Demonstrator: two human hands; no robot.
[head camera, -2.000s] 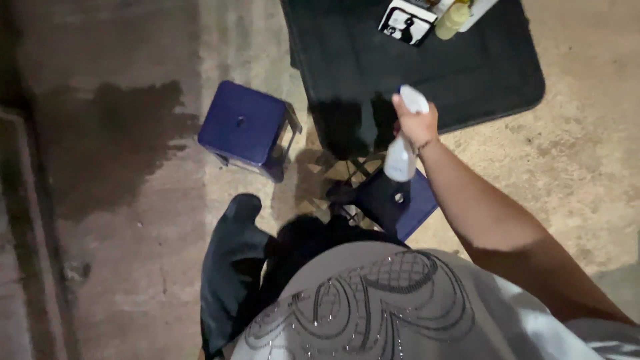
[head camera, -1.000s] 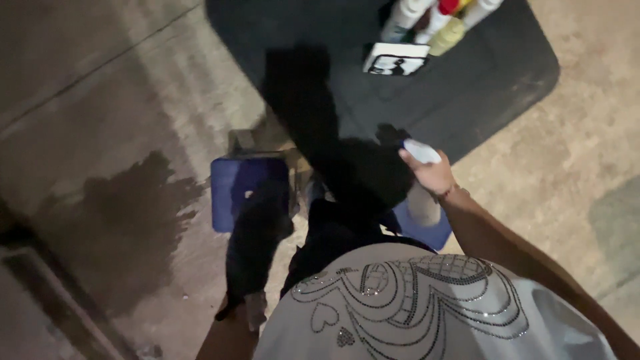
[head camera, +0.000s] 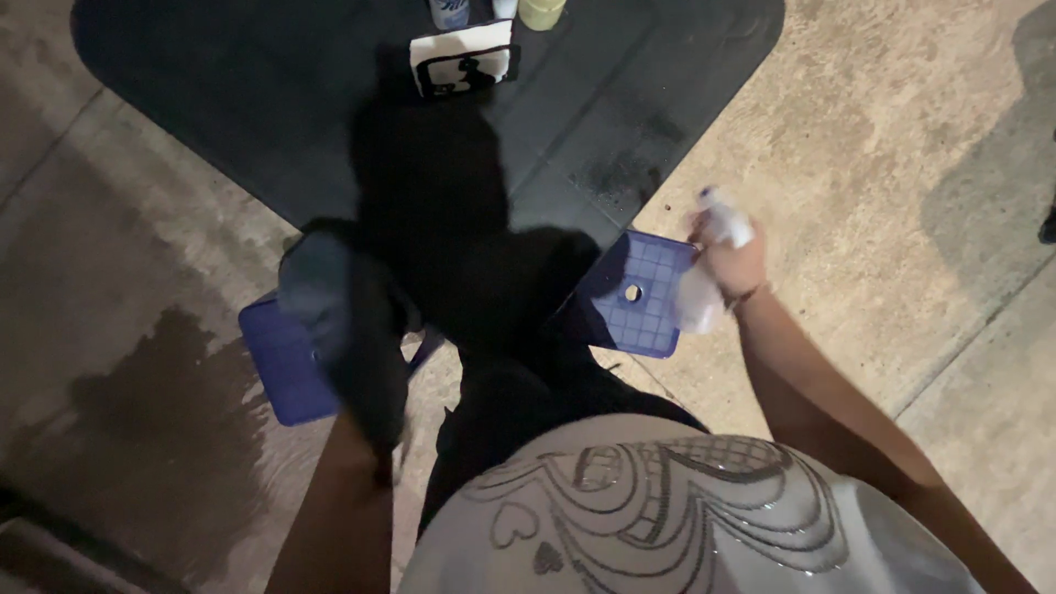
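Observation:
My right hand (head camera: 733, 262) grips a white spray bottle (head camera: 700, 301) by its neck, just right of the near corner of a black table (head camera: 577, 157); both are blurred. At left, a dark cloth (head camera: 338, 305) hangs from my left hand (head camera: 379, 462), whose fingers are mostly hidden by cloth and shadow. The cloth is over part of a blue plastic stool (head camera: 285, 371) and close to the table's edge. Near the table's far side in view stands a white box or holder with a black design (head camera: 464, 62), beside a blue-and-white container (head camera: 450, 12) and a yellowish bottle (head camera: 542, 12).
A second blue plastic stool (head camera: 648, 293) sits partly under the table's right edge, next to the bottle. My legs are close to the near corner. The concrete floor (head camera: 825, 206) has a dark wet-looking patch (head camera: 165, 437) at left. A dark shadow falls across the tabletop.
My right hand has moved with the spray bottle from over the tabletop edge to outside the table's right edge. My left hand has raised the cloth toward the table. The view has turned.

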